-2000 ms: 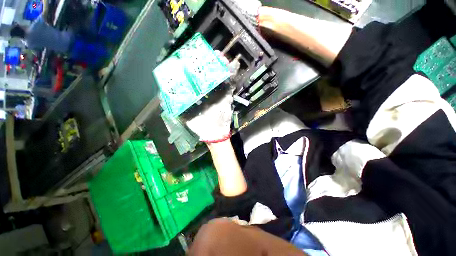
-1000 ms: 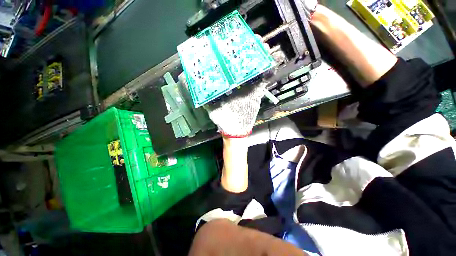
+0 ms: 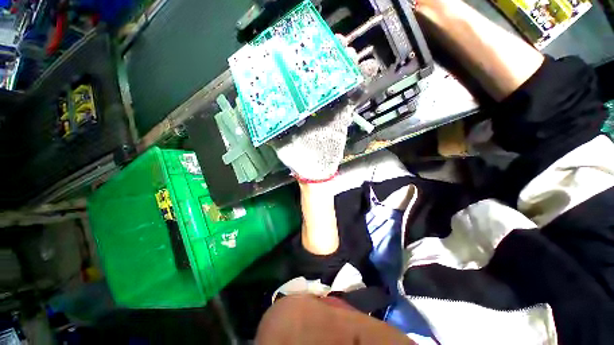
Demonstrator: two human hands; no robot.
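My left hand (image 3: 316, 147), in a grey-white glove with a red cuff edge, holds a teal-green circuit board (image 3: 269, 84) from below, its dotted underside facing up. Some gloved fingers show past the board's right edge, near a slim stick. A black carrier frame (image 3: 408, 35) lies to the right of the board, partly cut off by the top edge. My right hand is beyond the top edge; only the forearm shows. Pale grey-green strips (image 3: 239, 149) lie crossed and stacked left of my left hand.
A green crate (image 3: 145, 236) stands at lower left, with yellow-black parts inside. A yellow-edged board (image 3: 549, 19) lies at top right. A dark carrier with yellow parts (image 3: 77, 108) is at far left. The bench edge (image 3: 377, 144) runs in front of my lap.
The view has shifted since the earliest frame. My left hand still holds the board, which shows slightly further up and left than one second ago. My right hand has passed out of the top edge.
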